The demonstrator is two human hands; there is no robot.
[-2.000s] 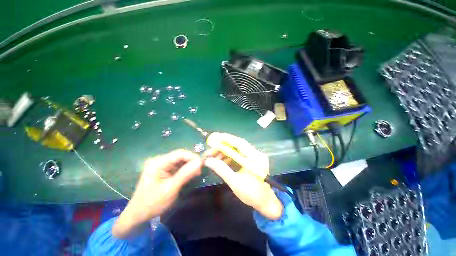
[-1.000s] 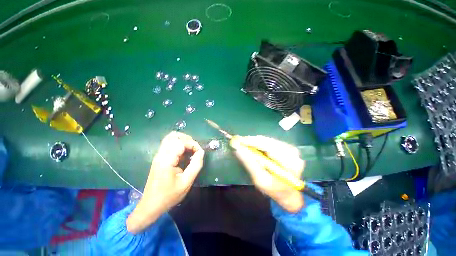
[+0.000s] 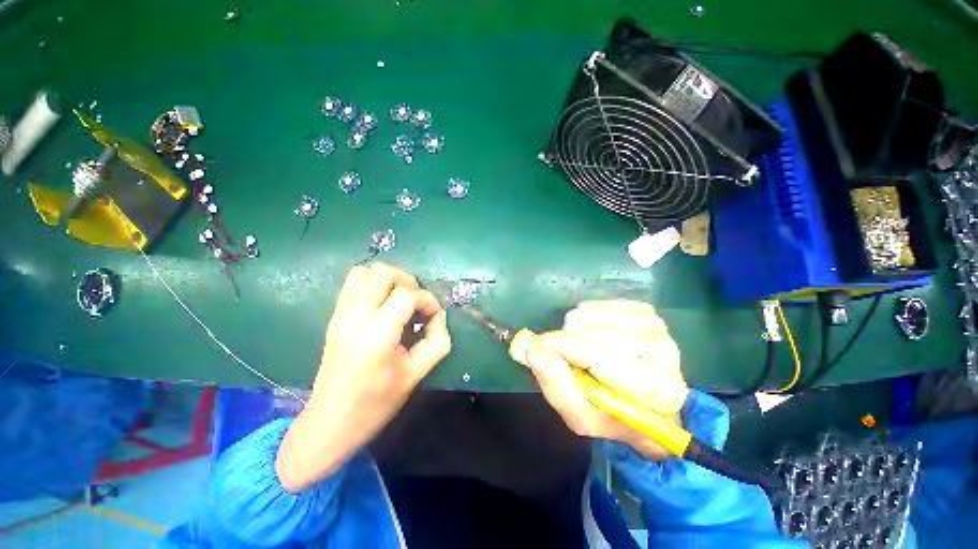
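Observation:
My right hand (image 3: 617, 370) holds the yellow soldering iron (image 3: 627, 410). Its metal tip reaches a small silvery round board (image 3: 463, 293) on the green bench; whether they touch is hard to tell. My left hand (image 3: 375, 359) is just left of that board, its thumb and fingertips pinched close to it. A thin dark bit seems to show at the fingertips, but it is too small to name. Solder wire (image 3: 204, 330) runs from the yellow reel stand (image 3: 120, 195) to my left wrist. Several more small round boards (image 3: 408, 201) lie loose beyond my hands.
Dark leaded bits (image 3: 207, 206) lie beside the reel stand. A round housing (image 3: 95, 291) is at left. The fume fan (image 3: 633, 161), blue soldering station (image 3: 778, 214) and black iron holder (image 3: 879, 102) stand at right. A clear blister tray (image 3: 847, 488) is lower right.
The iron tip has come down from beyond the board to the board. My left hand stays pinched beside it. The view has shifted, so the fan and station appear larger and further right.

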